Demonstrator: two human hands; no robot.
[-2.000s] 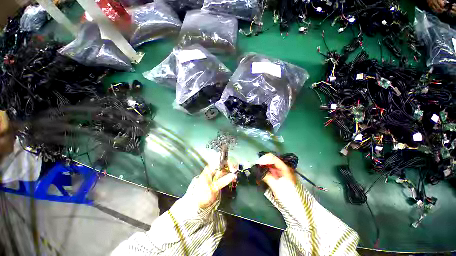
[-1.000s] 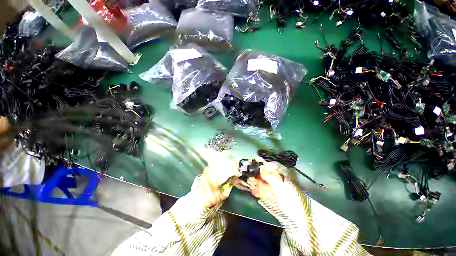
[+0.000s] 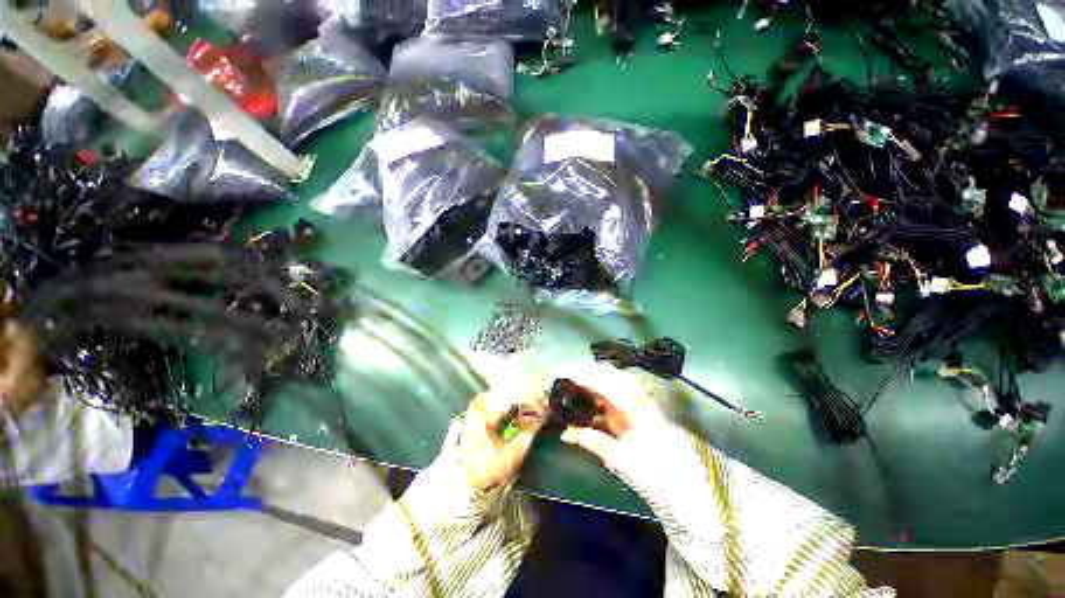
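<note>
My right hand holds a small black plastic housing near the bench's front edge. My left hand touches or nearly touches it from the left, its fingers closed around a small yellow-green thing, perhaps a tool handle. The fingers hide most of it. A folded black cable lies on the green mat just beyond my right hand. A loose pile of small grey metal pieces lies beyond my left hand. Two open clear bags with black parts lie behind the pile.
A large cable heap with white connectors covers the right side. A darker cable heap lies at left. A single coiled cable lies at right. More bags and a red packet lie behind. A blue stool stands below left.
The folded cable, between my hands and my right fingers earlier, now lies free on the mat. The black housing has turned in my right fingers. The whole view has shifted slightly.
</note>
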